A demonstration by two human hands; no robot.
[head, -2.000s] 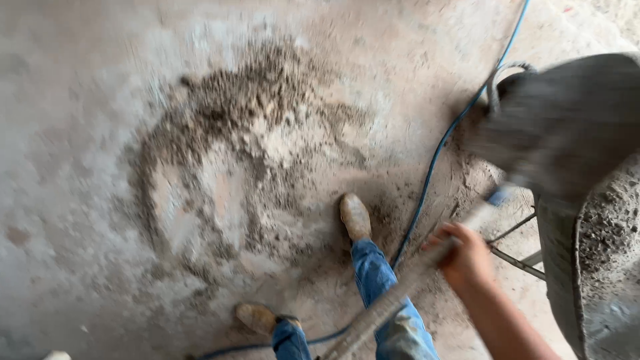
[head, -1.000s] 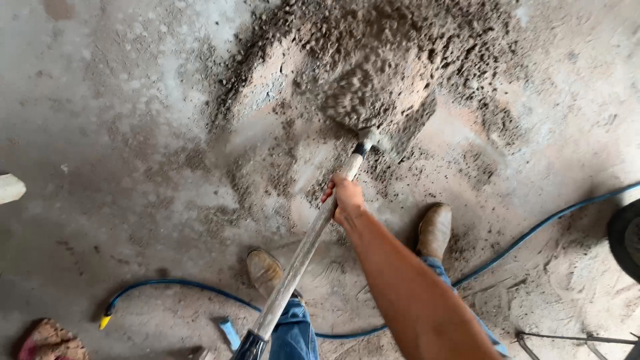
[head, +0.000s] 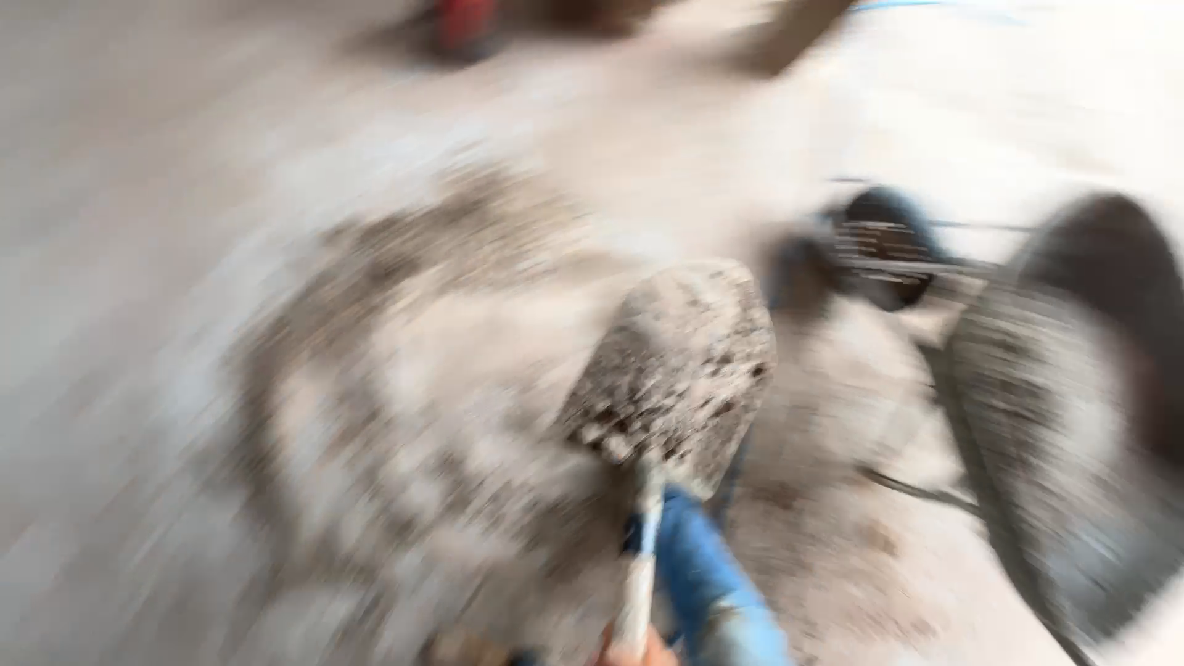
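Note:
A shovel blade (head: 689,361) carries a load of grey-brown mortar or wet mix, raised in front of my blue-jeaned leg. Its pale shaft (head: 638,583) runs down to the bottom edge, where the fingers of one hand, which looks like my left hand (head: 636,652), are wrapped around it. My other hand is out of the picture. Left of the blade, the spread mix (head: 407,250) lies in a rough ring on the concrete floor, blurred by motion.
At the right stands a wheelbarrow (head: 971,435) holding some mix, its wheel (head: 883,245) pointing up and left. A blurred red object (head: 465,28) and a brown object (head: 800,32) are at the top. A blue hose (head: 897,5) shows at the top right.
The shovel was down in the pile; now it is lifted off with mix on its blade. The view has swung toward the wheelbarrow.

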